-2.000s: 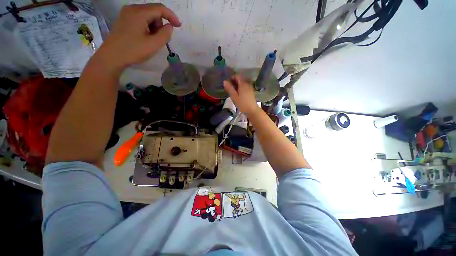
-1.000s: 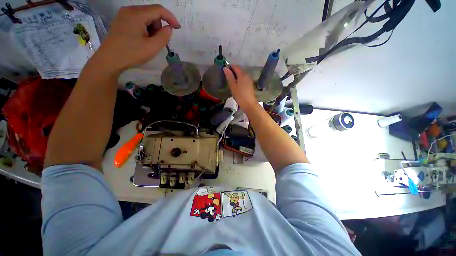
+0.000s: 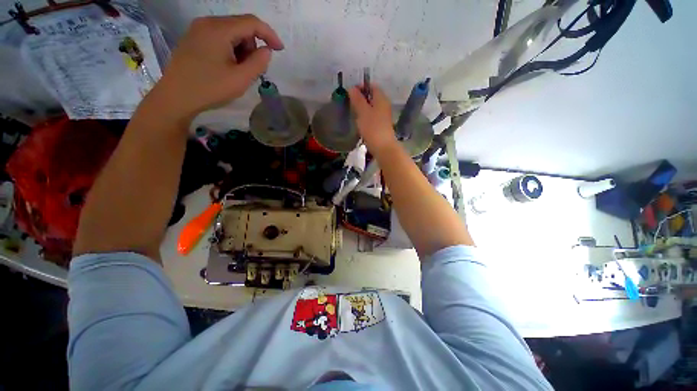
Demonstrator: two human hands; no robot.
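Note:
My left hand [image 3: 229, 57] is raised in front of the wall, above the left thread cone [image 3: 273, 105]. Its thumb and forefinger are brought together; any thread between them is too fine to see. My right hand [image 3: 372, 114] is between the middle cone [image 3: 341, 108] and the right cone [image 3: 413, 107] and holds small dark tweezers or snips [image 3: 367, 82], tip up. The cones stand on round grey discs of the cone stand [image 3: 269, 134]. The overlock machine [image 3: 279, 233] is below, with pale tension dials [image 3: 270, 273] at its front.
An orange cover [image 3: 199, 228] is left of the machine. A red plastic bag [image 3: 53, 187] lies at far left under hanging papers [image 3: 88, 65]. The thread box [image 3: 367, 221] is right of the machine. Another white table [image 3: 512, 252] with a lockstitch machine [image 3: 638, 269] is at right. Black cables hang upper right.
My right hand has moved up and slightly right from beside the middle cone, and the tool now points up above its fingers. My left hand has barely moved.

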